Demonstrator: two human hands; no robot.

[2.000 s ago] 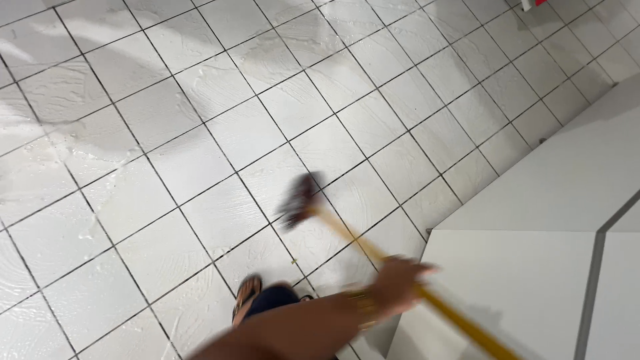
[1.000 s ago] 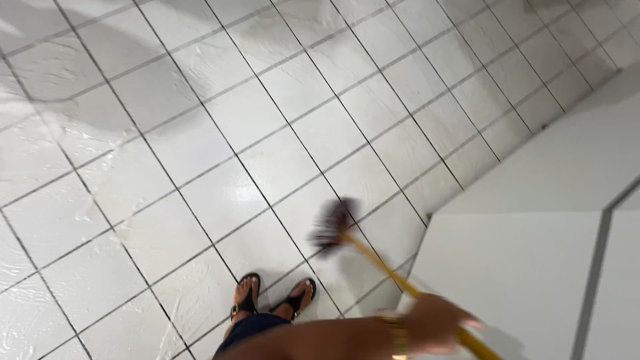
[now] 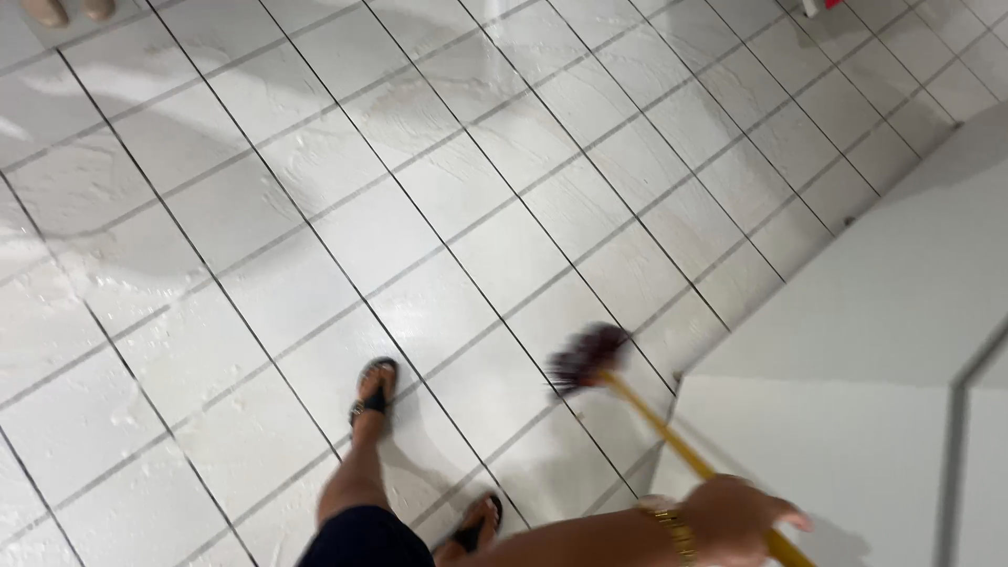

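Observation:
My right hand [image 3: 728,520], with a gold-coloured bracelet at the wrist, is closed around the yellow handle [image 3: 669,437] of a broom at the lower right. The dark bristle head [image 3: 589,358] of the broom rests on or just over the white tiled floor [image 3: 488,260], blurred, ahead of my feet and to their right. Suds and wet streaks cover much of the floor, most plainly at the left. My left hand is not in view.
My feet in black sandals [image 3: 376,394] stand at the bottom middle, one ahead of the other. A white panelled surface [image 3: 811,449] rises along the right. Another person's feet [image 3: 71,9] show at the top left. A red and white object [image 3: 819,6] is at the top right edge.
My feet, side by side one second ago, are now one in front of the other. My right hand still holds the broom; its bristle head is blurred in every frame.

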